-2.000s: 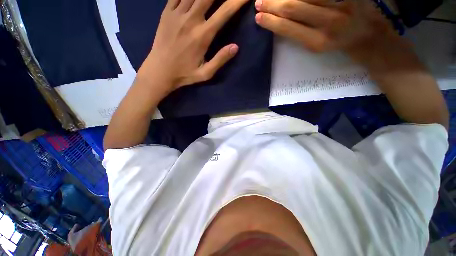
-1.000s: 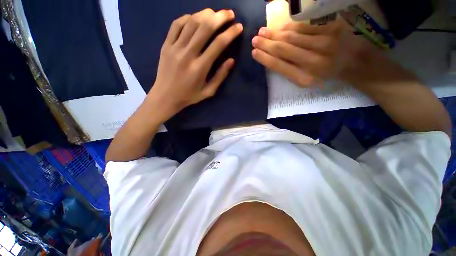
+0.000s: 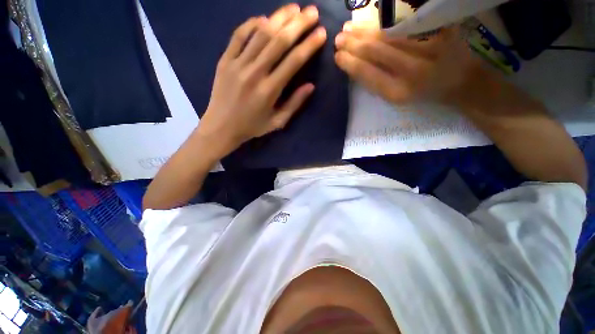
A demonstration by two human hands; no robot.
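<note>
A dark navy garment panel (image 3: 297, 140) lies flat on the white table and hangs to its front edge. My left hand (image 3: 264, 78) lies flat on the panel with its fingers slightly spread, holding nothing. My right hand (image 3: 398, 62) rests at the panel's right edge, fingertips on the cloth, just below the white sewing machine head (image 3: 443, 14); whether it pinches the edge I cannot tell. The needle and presser foot area is lit at the top and partly hidden by the machine head and my right fingers.
Snips with yellow-green and blue handles (image 3: 494, 49) lie right of the machine head, beside a black object (image 3: 536, 25). Another dark cut panel (image 3: 104, 65) lies at left, beside a shiny brown strip (image 3: 62, 107). A printed scale (image 3: 411, 134) runs along the table's front. Blue baskets (image 3: 114, 222) stand below left.
The machine head, hidden above the frame earliest, has come into view. The panel and both hands sit lower in the picture than two seconds ago. My left fingers have drawn closer together.
</note>
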